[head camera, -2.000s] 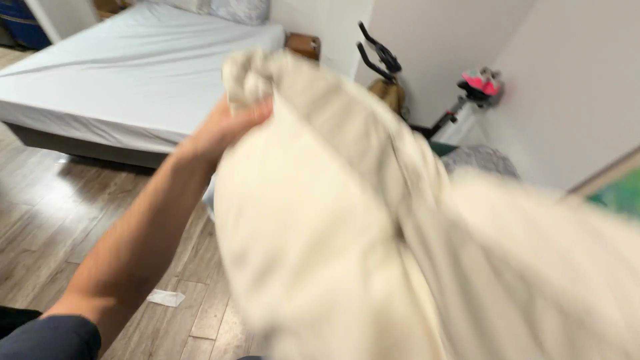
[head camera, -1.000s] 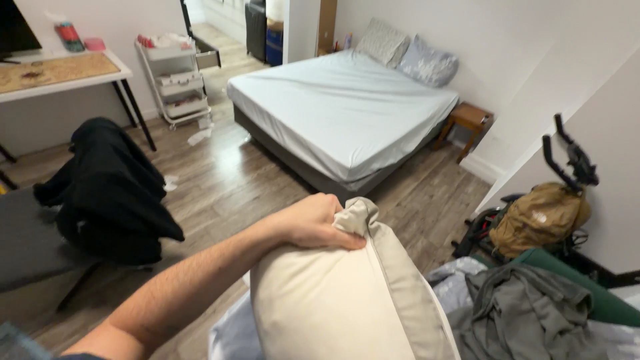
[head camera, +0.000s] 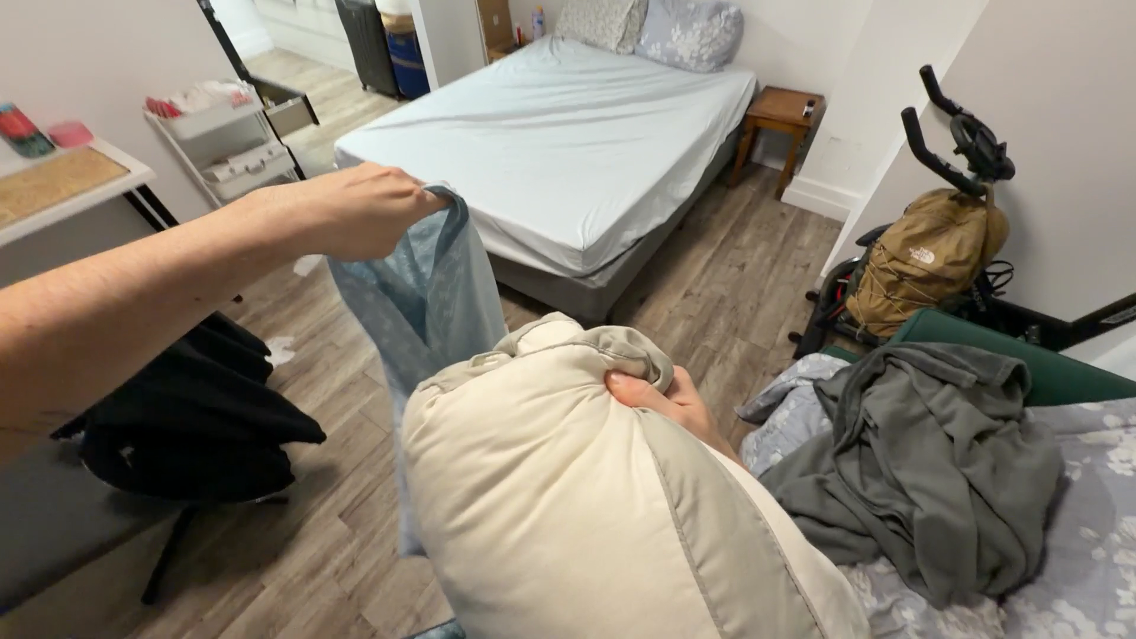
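My left hand (head camera: 377, 209) pinches the top edge of a light blue pillowcase (head camera: 444, 293), which hangs down to the left of a pillow. The cream pillow (head camera: 532, 479) with a grey-beige side band fills the lower middle of the view. At its bunched upper end, my right hand (head camera: 666, 399) grips the pillow, thumb on top and most fingers hidden behind the fabric. Part of the pillowcase is hidden behind the pillow.
A bed (head camera: 550, 151) with a pale blue fitted sheet stands ahead. On the right are a brown backpack (head camera: 927, 257), an exercise bike (head camera: 958, 133) and a dark grey blanket (head camera: 923, 470) on floral bedding. A black garment (head camera: 195, 426) drapes over a chair at left.
One second ago my left hand held the pillow's corner; now it holds the raised blue pillowcase edge. My right hand has come into view on the pillow.
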